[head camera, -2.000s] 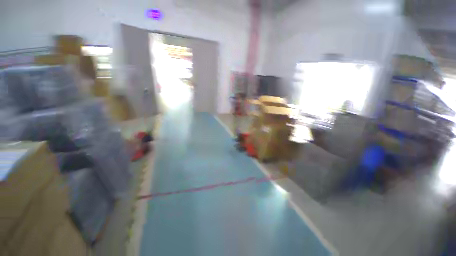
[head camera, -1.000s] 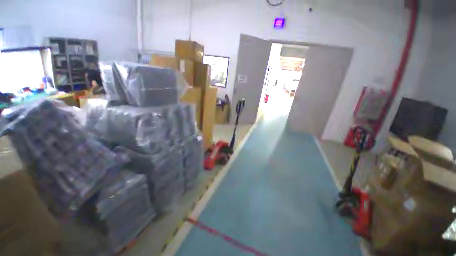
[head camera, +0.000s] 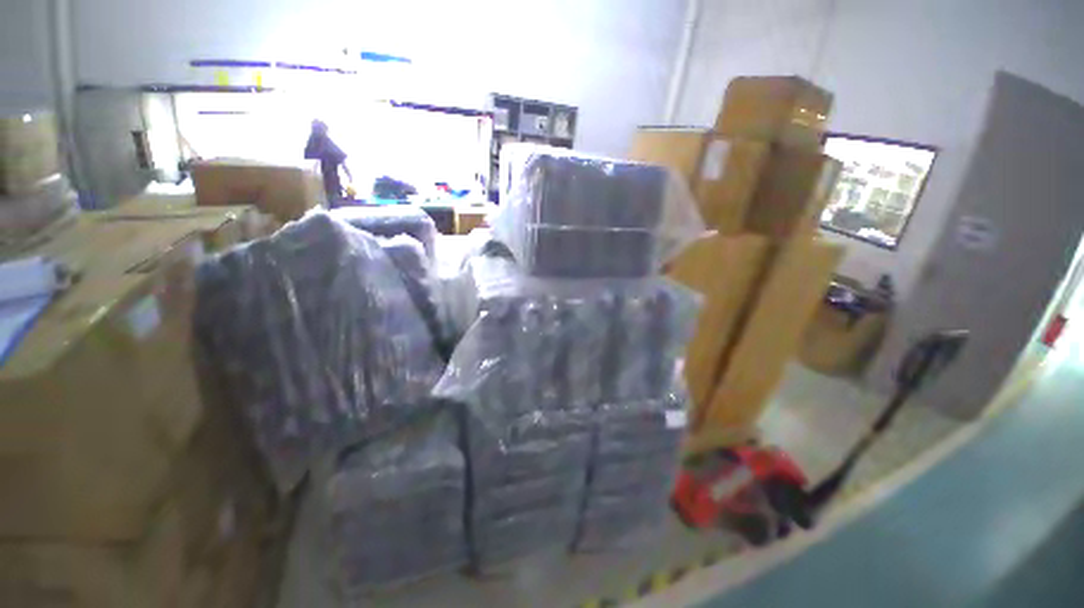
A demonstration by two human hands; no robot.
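No hand of mine is in view. Nearest in front stands a stack of plastic-wrapped bundles of dark grey packs. One wrapped bundle lies on top of a wide ribbed bundle. More bundles stand below on the floor side. Another wrapped bundle leans tilted at the left of the stack, against the cartons. A large brown carton fills the left edge, with white paper sheets on its top.
A red pallet jack with a black handle stands right of the stack. Tall brown cartons stand behind it. A grey door and the blue-green aisle are at the right. A person stands far back near bright windows.
The view has swung left and closer to the wrapped bundles. The doorway and right-hand cartons have left the picture, and the left cartons now show more.
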